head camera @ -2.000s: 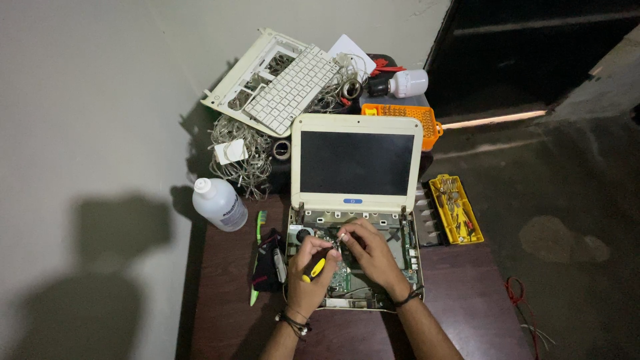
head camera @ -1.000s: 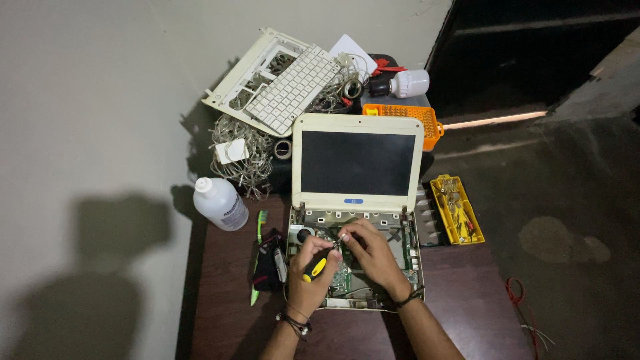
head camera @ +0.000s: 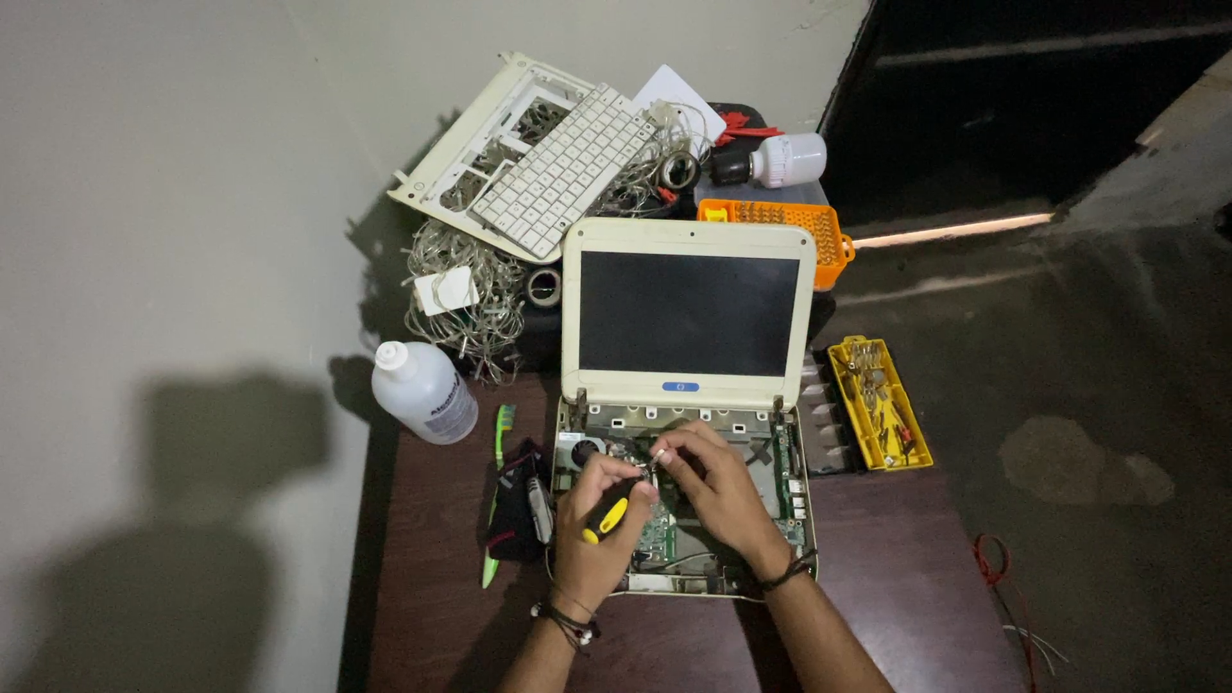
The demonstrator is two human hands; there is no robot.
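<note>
A small laptop with its keyboard cover off lies on the wooden table, its screen (head camera: 688,313) raised and its green circuit board (head camera: 660,535) exposed. My left hand (head camera: 602,525) is closed around a black and yellow screwdriver (head camera: 608,515), over the left half of the base. Close beside its fingertips, my right hand (head camera: 710,486) pinches a small light-coloured part (head camera: 660,456), perhaps a connector, just above the board. The screwdriver's tip is hard to make out between the fingers. A small fan (head camera: 583,449) sits at the base's upper left.
A white bottle (head camera: 423,393), a green toothbrush (head camera: 505,423) and a black cloth item (head camera: 512,510) are at the left. Behind lie a loose keyboard (head camera: 565,171), tangled clear cables (head camera: 462,308) and an orange bit case (head camera: 828,236). A yellow tool tray (head camera: 881,404) is at the right.
</note>
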